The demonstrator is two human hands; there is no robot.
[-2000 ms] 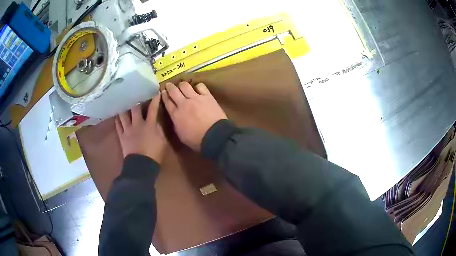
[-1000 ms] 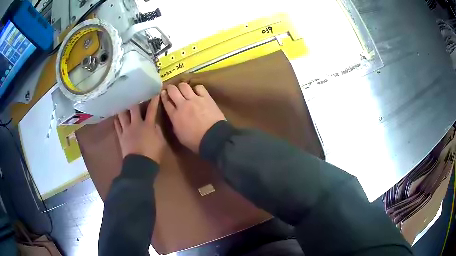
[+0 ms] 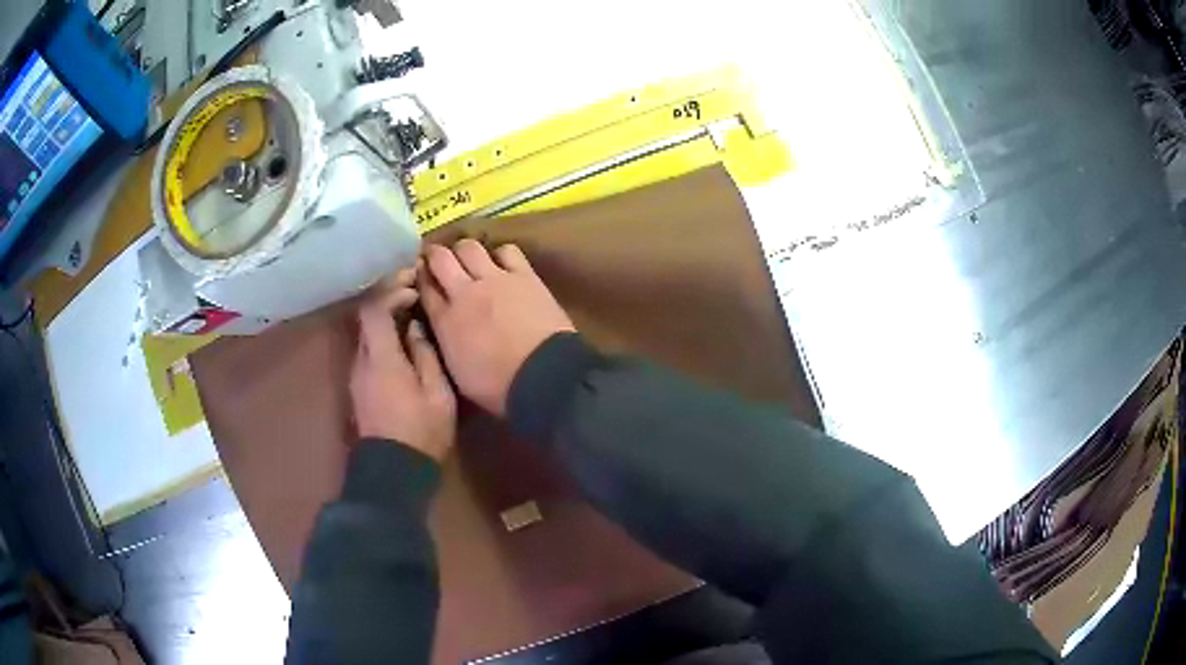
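Observation:
The brown bag panel (image 3: 624, 299) lies over the yellow sewing template (image 3: 585, 137), with its upper edge along the template's narrow slot. A small beige label patch (image 3: 522, 516) is on the panel's lower part. My left hand (image 3: 401, 370) is beside the sewing machine head (image 3: 299, 260), its fingers drawn together on the panel. My right hand (image 3: 488, 312) touches my left fingertips, with its fingers bent at the panel's upper edge. Both hands grip the panel there. The needle area and the panel edge under the head are hidden.
A blue-framed control screen (image 3: 52, 117) stands at the upper left. A round disc with a yellow inner ring (image 3: 234, 175) is on the machine head. The grey metal table (image 3: 1041, 260) extends to the right. A stack of brown panels (image 3: 1086, 481) is beyond its right edge.
My left hand has moved right, closer to my right hand, and its spread fingers have drawn together. My right hand stays at the same part of the panel. The camera view has shifted slightly.

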